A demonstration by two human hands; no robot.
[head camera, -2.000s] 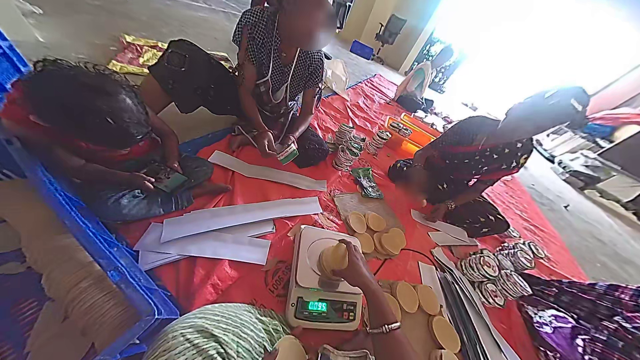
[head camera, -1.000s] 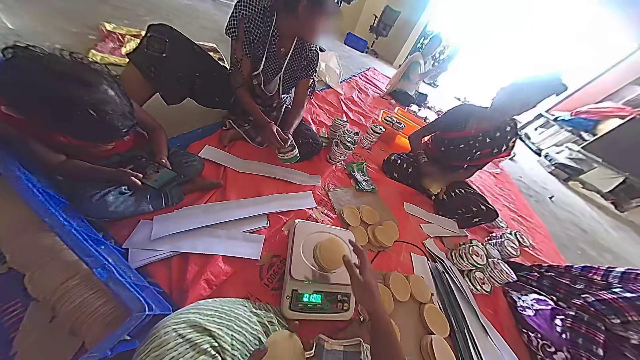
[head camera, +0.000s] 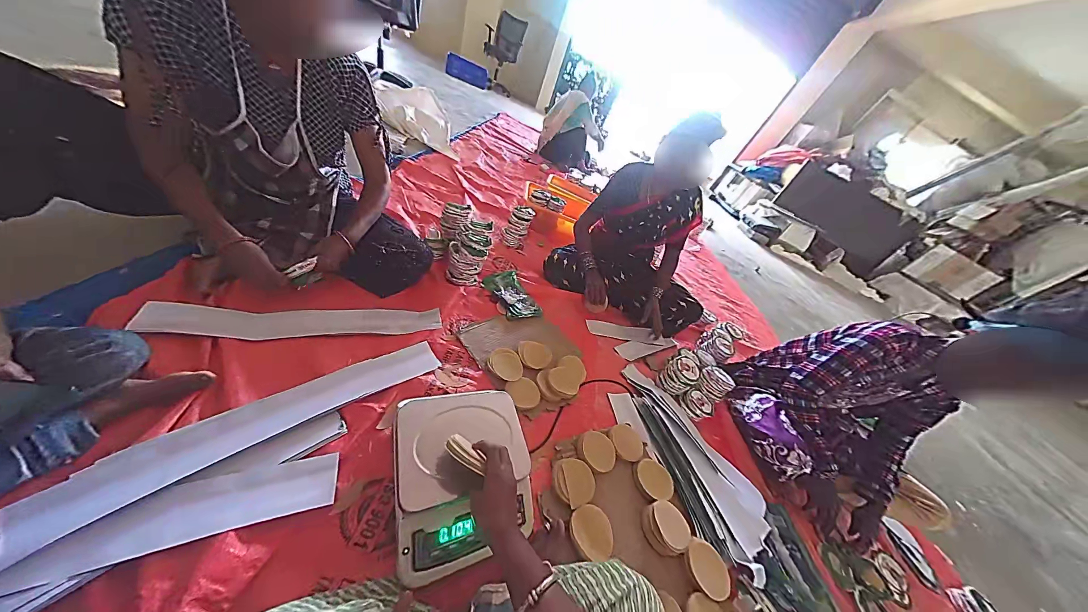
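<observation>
My right hand [head camera: 495, 486], with a bangle at the wrist, grips a small stack of round tan discs [head camera: 466, 455] by its edge. The stack is tilted over the pan of a white digital scale [head camera: 450, 421], whose green display is lit. My left hand is not in view. To the right of the scale, several stacks of similar discs [head camera: 592, 533] rest on a brown sheet [head camera: 619, 501]. Behind the scale, more discs [head camera: 534, 355] lie on another brown sheet [head camera: 484, 336].
Long white strips [head camera: 255, 425] lie at the left on a red tarpaulin [head camera: 280, 552]. Dark and white sheets [head camera: 710, 476] are at the right. Packed stacks [head camera: 467, 246], a green packet [head camera: 510, 293] and an orange crate [head camera: 552, 212] are farther back. Several people sit around the tarpaulin.
A second ago the discs sat on the scale with my right hand open beside them; now that hand has closed on them and tilted them. The view has turned to the right.
</observation>
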